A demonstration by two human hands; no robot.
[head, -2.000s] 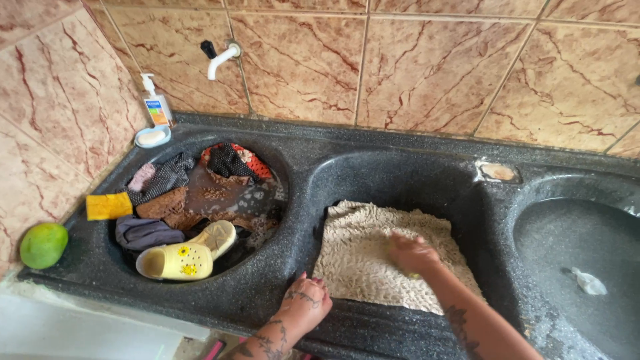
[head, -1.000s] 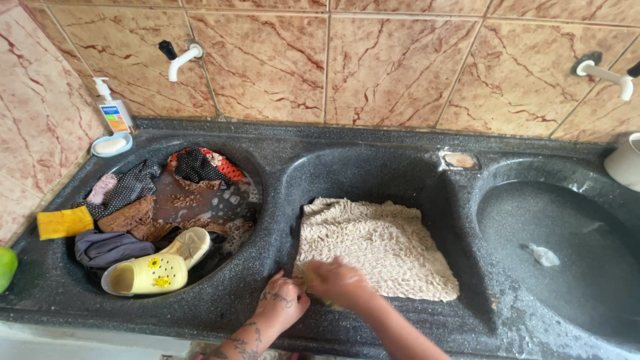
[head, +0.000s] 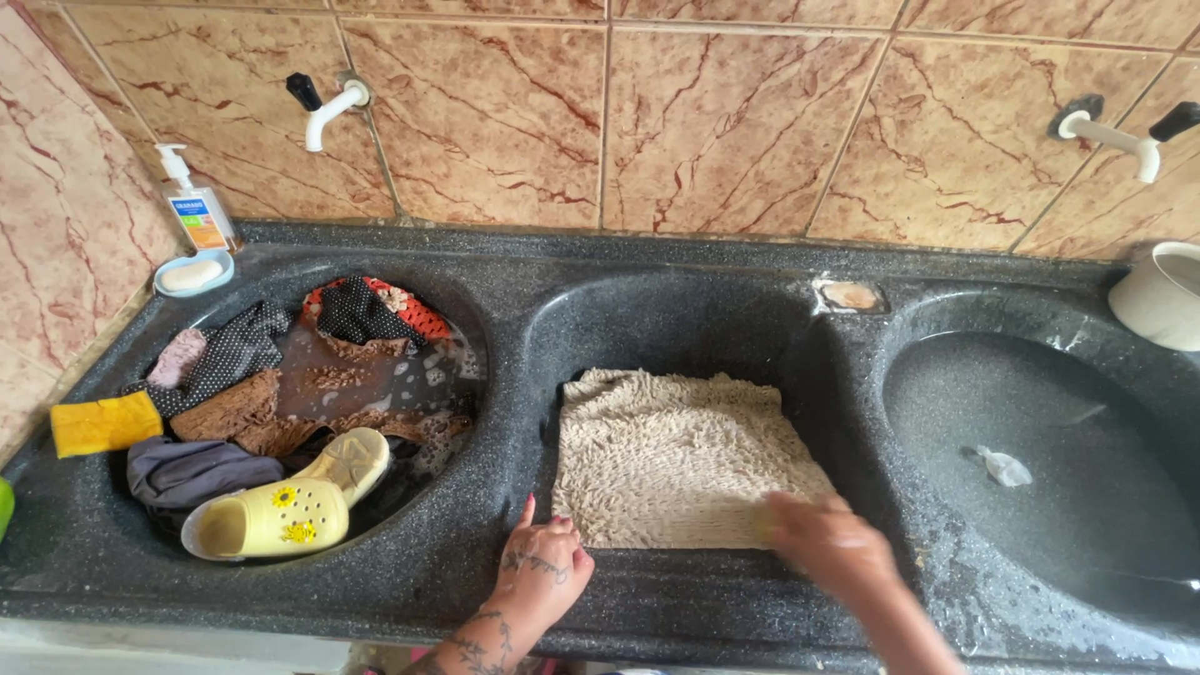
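Note:
A beige shaggy mat (head: 684, 459) lies spread over the sloping floor of the middle basin (head: 675, 309) of a dark speckled laundry sink. My left hand (head: 544, 562) rests at the mat's lower left corner, its fingers bent on the near edge; whether it pinches the mat is hidden. My right hand (head: 825, 539), blurred by motion, is at the mat's lower right edge. Something yellowish-green shows at its fingertips, too blurred to name.
The left basin holds soaking clothes (head: 234, 356) and yellow clogs (head: 281, 520). Around it are a yellow sponge (head: 106, 425), a soap dish (head: 194, 274) and a pump bottle (head: 197, 211). The right basin (head: 1022, 422) holds water. A white pot (head: 1161, 298) and taps (head: 328, 112) are behind.
My right hand has moved from beside my left hand to the mat's lower right side. My left hand stays near the lower left corner. The view has shifted right since the earliest frame.

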